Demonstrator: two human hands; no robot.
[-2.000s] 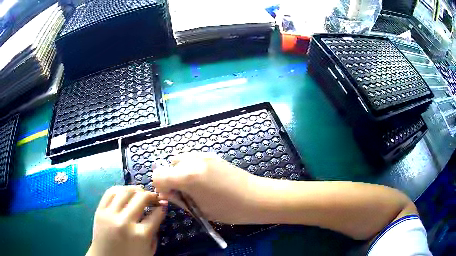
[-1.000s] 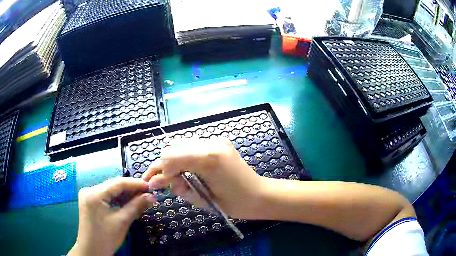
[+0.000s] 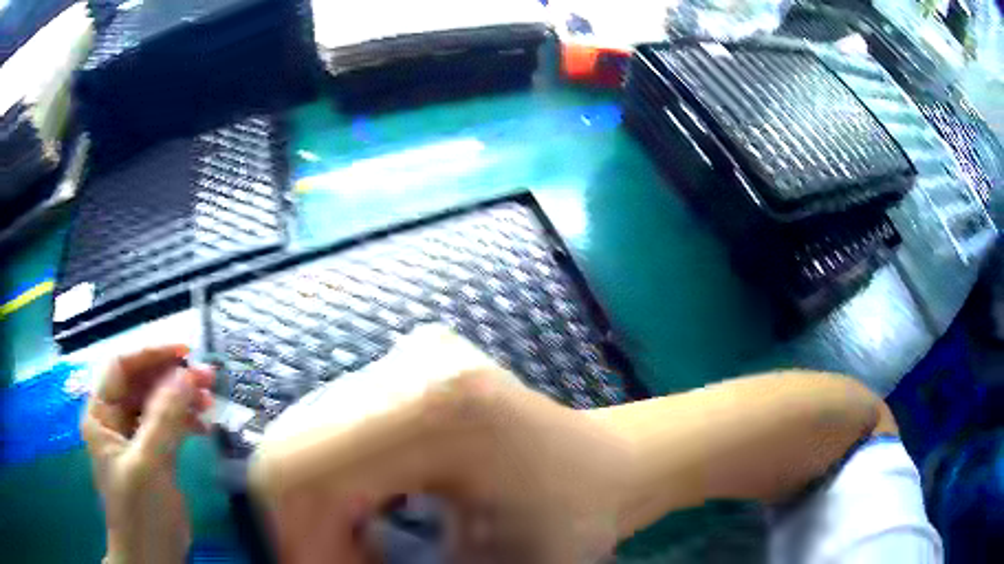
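Observation:
The picture is blurred. My left hand (image 3: 143,435) is raised left of the black component tray (image 3: 374,264), thumb and fingertips together near a tiny dark spot; whether they grip a part cannot be told. My right hand (image 3: 429,441) is curled over the tray's near part, left of centre, and hides that area. A grey-silver piece of the tweezers (image 3: 410,527) shows inside its curl; their tips are not visible. A small pale piece (image 3: 232,416) shows at the tray's left edge, between the hands. Silvery round parts fill the visible pockets.
A second black tray (image 3: 165,220) lies at upper left, with a tall black stack (image 3: 198,72) behind it. Another tray stack (image 3: 771,143) stands at right. Pale layered sheets (image 3: 429,33) and a red-orange box (image 3: 592,64) are at the back. A blue mat (image 3: 39,419) is at far left.
My left hand has moved left and up, off the tray. My right hand has come nearer and lower and is apart from it. The whole view has shifted, with the bench things farther left and up.

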